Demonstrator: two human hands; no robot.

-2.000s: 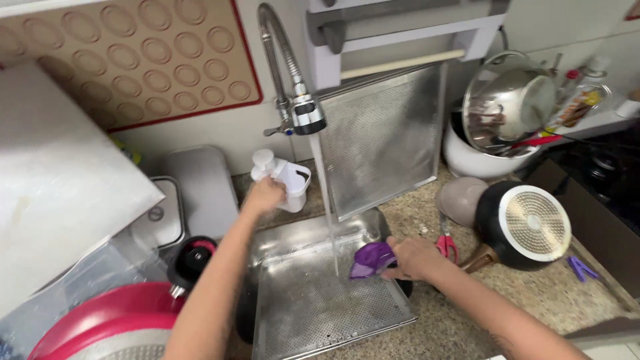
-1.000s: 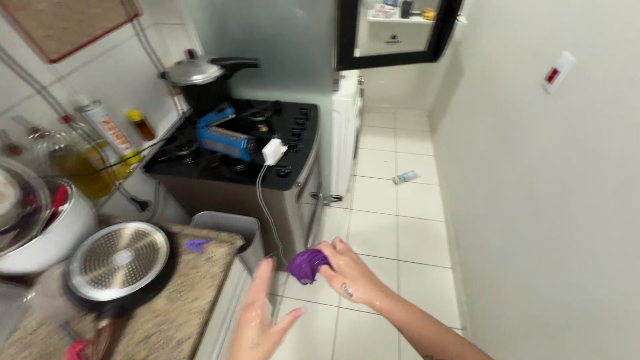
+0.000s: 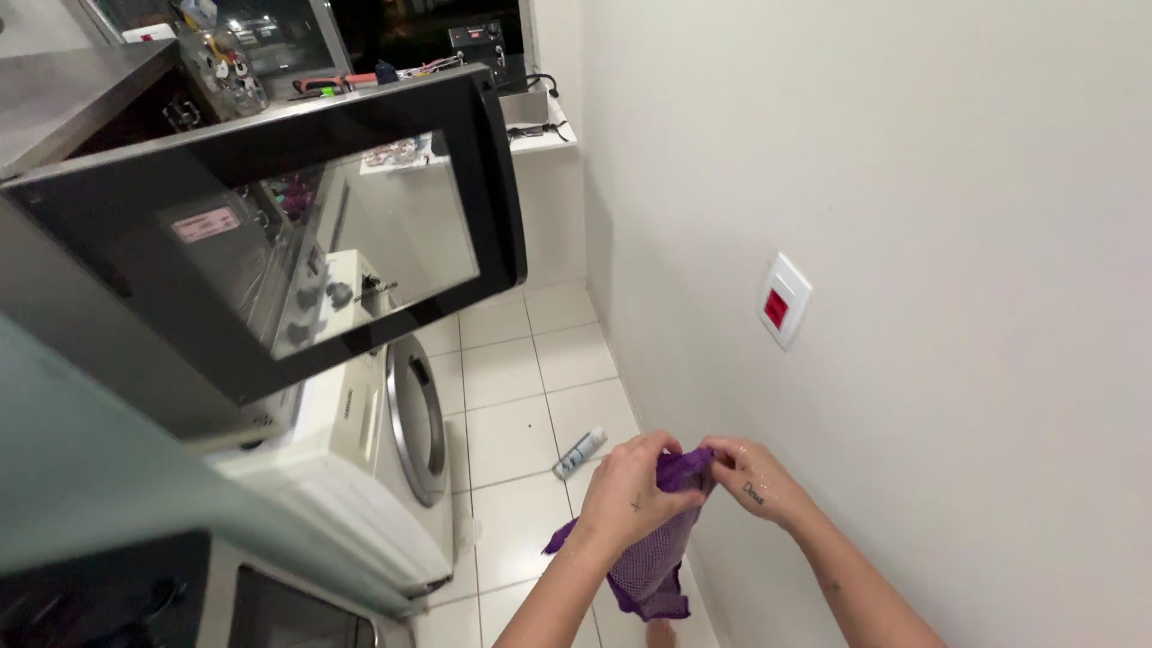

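Note:
A purple mesh cloth [image 3: 655, 560] hangs unfolded between my hands, low in the head view. My left hand [image 3: 634, 490] grips its upper part, with the thumb across the front of the fabric. At its top right corner, my right hand [image 3: 751, 477] pinches the edge between thumb and fingers. Both hands look wet. The cloth's lower end dangles over the tiled floor, and one purple tip sticks out to the left behind my left wrist.
An oven-type appliance with its glass door [image 3: 360, 225] swung out stands above a white front-loading washing machine [image 3: 360, 477]. A spray can [image 3: 580, 452] lies on the floor tiles. The wall on the right carries a switch plate [image 3: 786, 301]. A glass-fronted stove [image 3: 297, 607] is at lower left.
The view has turned from the sink past the stove to the laundry area. The purple cloth, bunched in my right hand before, now hangs spread out, and my left hand has taken hold of it too.

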